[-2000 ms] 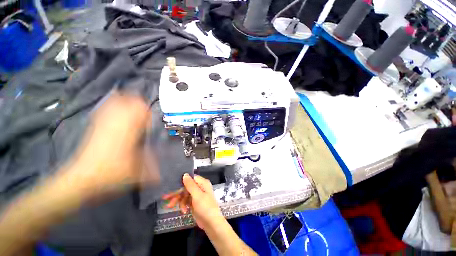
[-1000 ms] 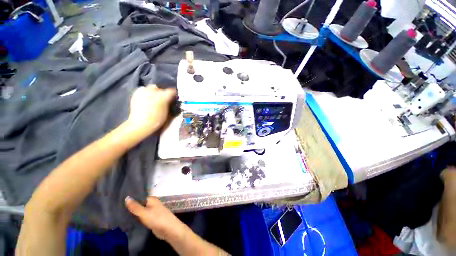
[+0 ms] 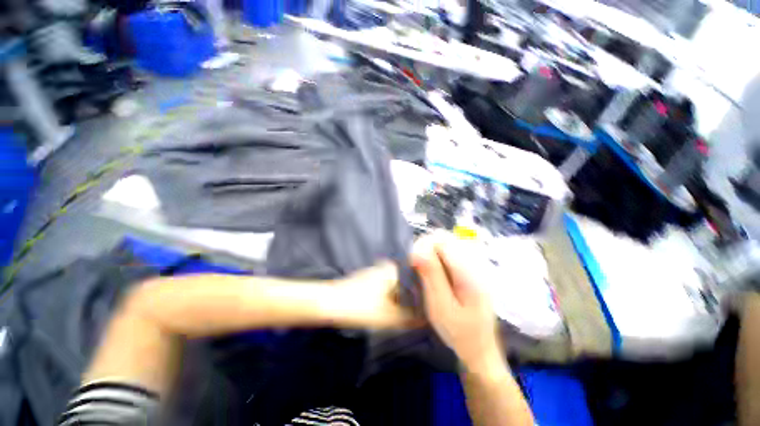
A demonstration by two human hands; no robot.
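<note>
The dark grey fabric panel [image 3: 346, 195] hangs raised between my hands and spreads back to the left over the table. My left hand [image 3: 379, 295] and my right hand [image 3: 446, 279] are close together at the panel's edge, in front of the overlock machine [image 3: 496, 170], and grip the cloth. The fingers are blurred and the left fingertips are hidden. The machine's needle area shows just behind my right hand.
Beige cloth strip with a blue edge [image 3: 575, 287] lies right of the machine. Thread cones and their stand are behind it. More dark grey cloth [image 3: 67, 308] is at the left. Blue cloth [image 3: 558, 399] hangs below. Another person's arm [image 3: 748, 358] shows at the right edge.
The view has swung left and blurred. Both hands have come together in front of the machine, and the panel's edge is lifted off the table's left side.
</note>
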